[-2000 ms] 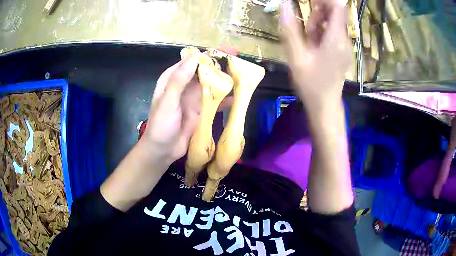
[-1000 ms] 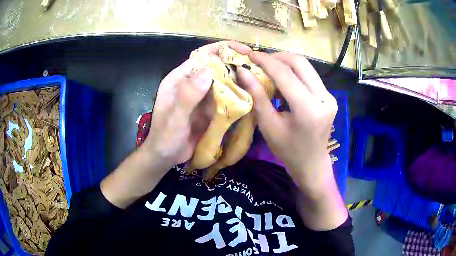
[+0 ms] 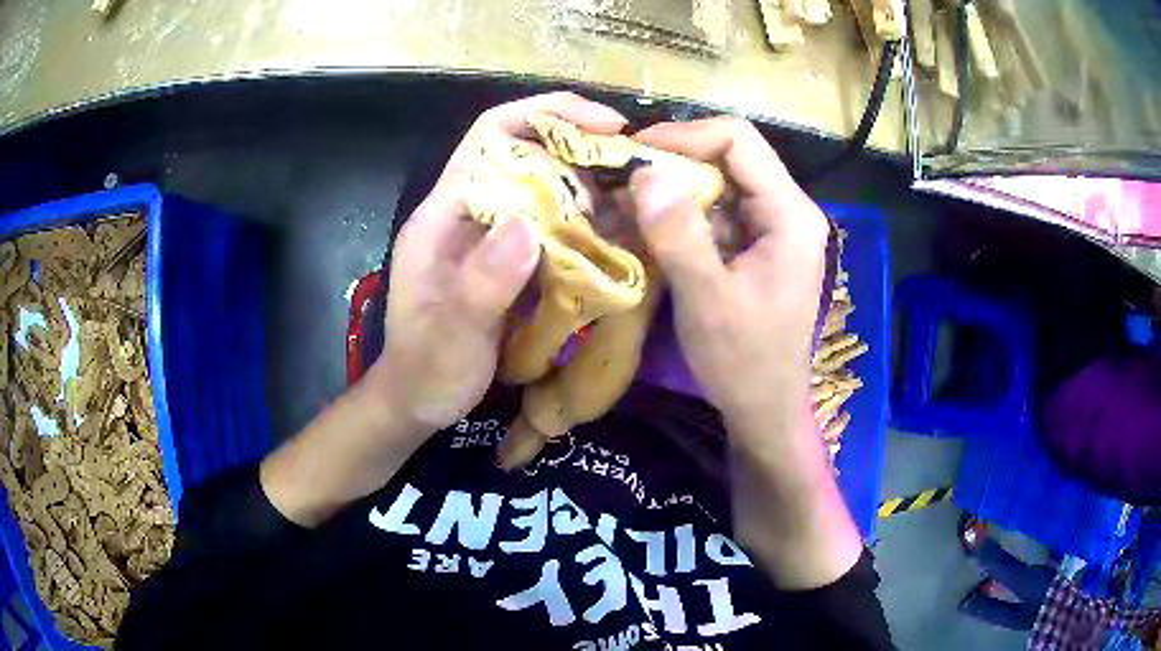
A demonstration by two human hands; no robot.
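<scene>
Two tan leg pieces with feet are held together over my lap. The nearer leg piece (image 3: 550, 333) has its wide, hollow heel end facing me. The other leg piece (image 3: 592, 375) lies behind it and points down toward my shirt. My left hand (image 3: 446, 274) is closed around the foot end of the nearer one, thumb on its side. My right hand (image 3: 738, 242) grips the other foot piece (image 3: 598, 150), its thumb pressed by a small dark bit (image 3: 634, 168). The joints are partly hidden by my fingers.
A blue bin of flat brown pieces (image 3: 155, 318) stands at the left. A blue bin of long tan pieces (image 3: 868, 369) is at the right. The beige table edge (image 3: 382, 79) runs across the top, with tan pieces and a black cable (image 3: 879, 95). A blue stool (image 3: 961, 299) and a person's purple clothing (image 3: 1114, 426) are farther right.
My right hand has come from over the table to the pieces and now grips one. The two leg pieces have turned and moved closer together at the feet.
</scene>
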